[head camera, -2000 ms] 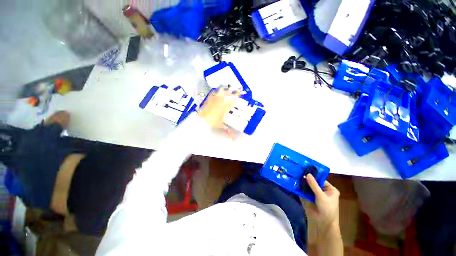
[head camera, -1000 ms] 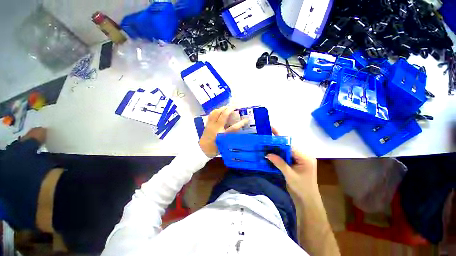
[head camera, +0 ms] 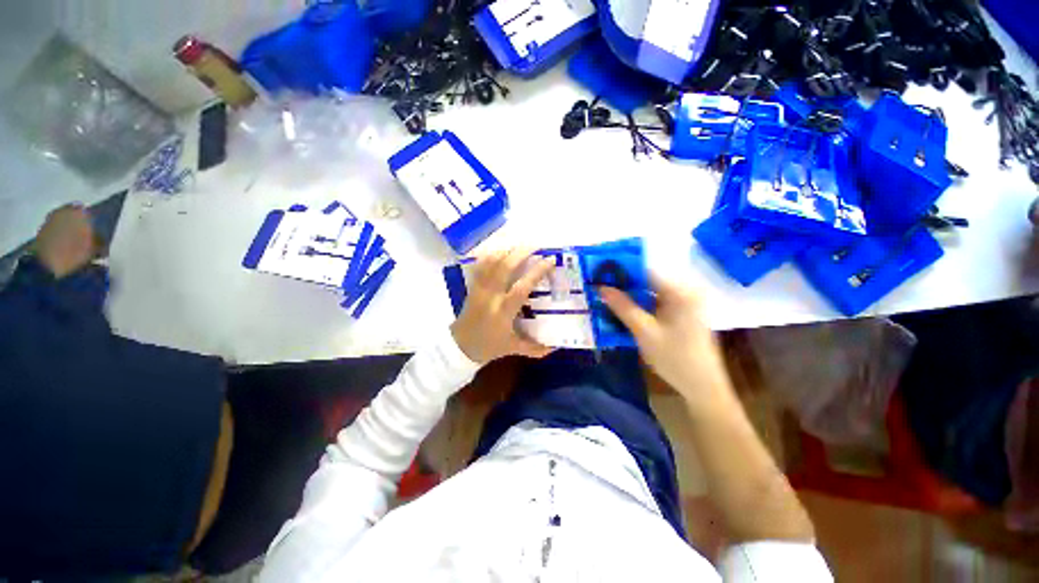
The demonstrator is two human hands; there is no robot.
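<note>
A retail box (head camera: 561, 308) with a white printed face lies at the table's front edge, its left end a dark blue flap. My left hand (head camera: 501, 305) holds it from the left, fingers spread over its face. A blue blister tray (head camera: 619, 260) with a black coiled cable (head camera: 613, 273) on it is partly inside the box's right end. Its outer half shows. My right hand (head camera: 667, 333) holds the tray by its right part, thumb by the coil. The tray's inner part is hidden by the box.
Flat unfilled boxes (head camera: 305, 248) lie fanned at left, a box (head camera: 448, 191) beyond my left hand. Loaded trays (head camera: 803, 182) pile up at right. Loose cables (head camera: 843, 46) heap behind. A person's hand (head camera: 68, 239) is at far left.
My right hand has brought the blue tray from the table edge to the box and slid it partly in at the right end. My left hand has gripped the box. The neighbour at left has leaned closer.
</note>
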